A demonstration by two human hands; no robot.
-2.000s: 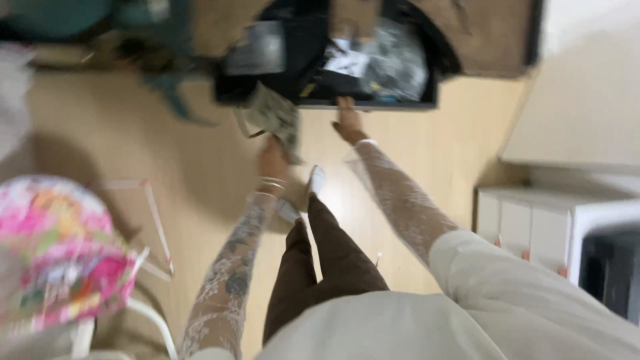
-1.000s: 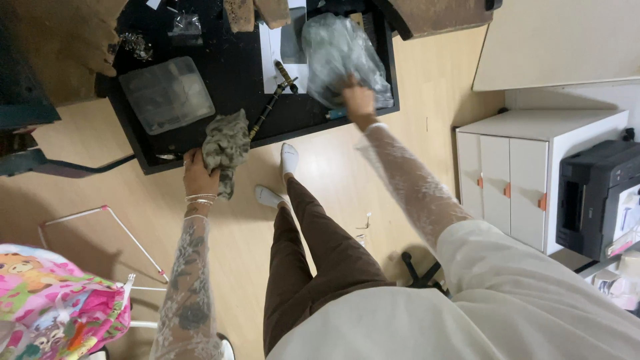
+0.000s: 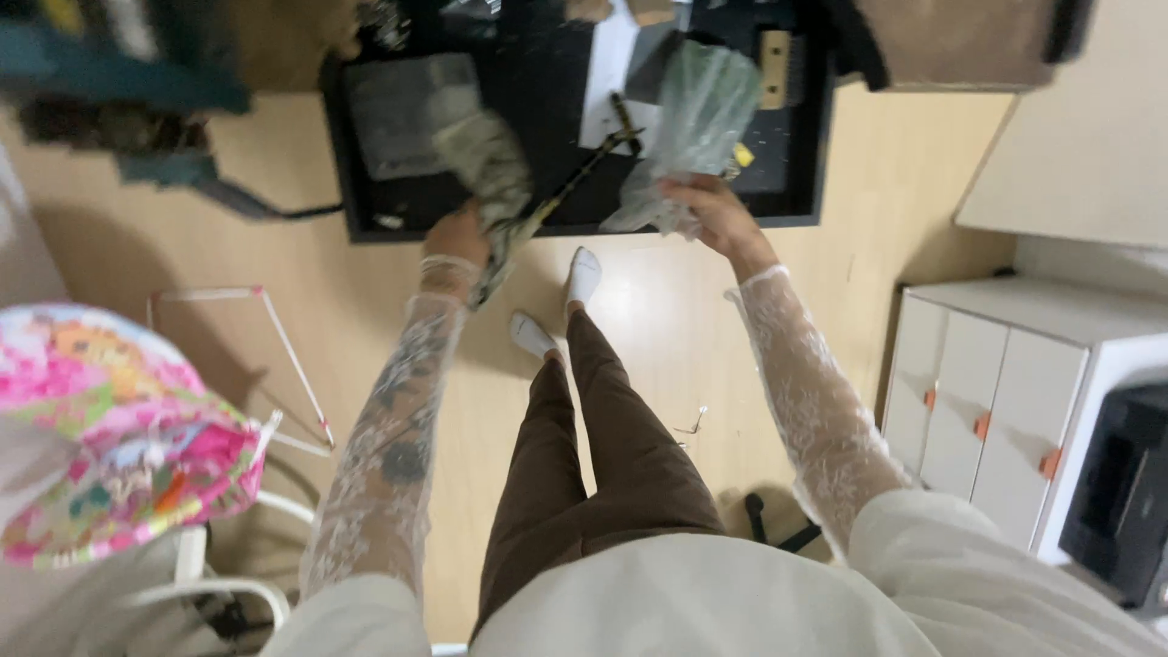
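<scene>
My left hand [image 3: 459,239] grips a crumpled grey-green cloth [image 3: 497,173] at the front edge of a black open drawer or tray [image 3: 584,224]. My right hand [image 3: 716,214] holds the gathered end of a clear plastic bag [image 3: 707,105], which lies over the tray's right part. Between the hands, a thin black and gold object like a miniature sword [image 3: 584,169] slants across the tray, its lower end near the cloth. A translucent plastic box [image 3: 401,119] lies at the left. Under the bag and sword, a white paper sheet [image 3: 602,82] partly shows. The cloth is blurred.
A pale wooden block with holes [image 3: 775,68] lies at the tray's right. A teal machine [image 3: 137,82] with a black lever stands to the left. A colourful printed bag [image 3: 119,438] is at lower left, a white cabinet [image 3: 995,365] at right. Small bits lie on the floor.
The plastic bag, bunched at the tray's right a second ago, now stretches away from my right hand, its end gathered in the fingers. The cloth stays in my left hand.
</scene>
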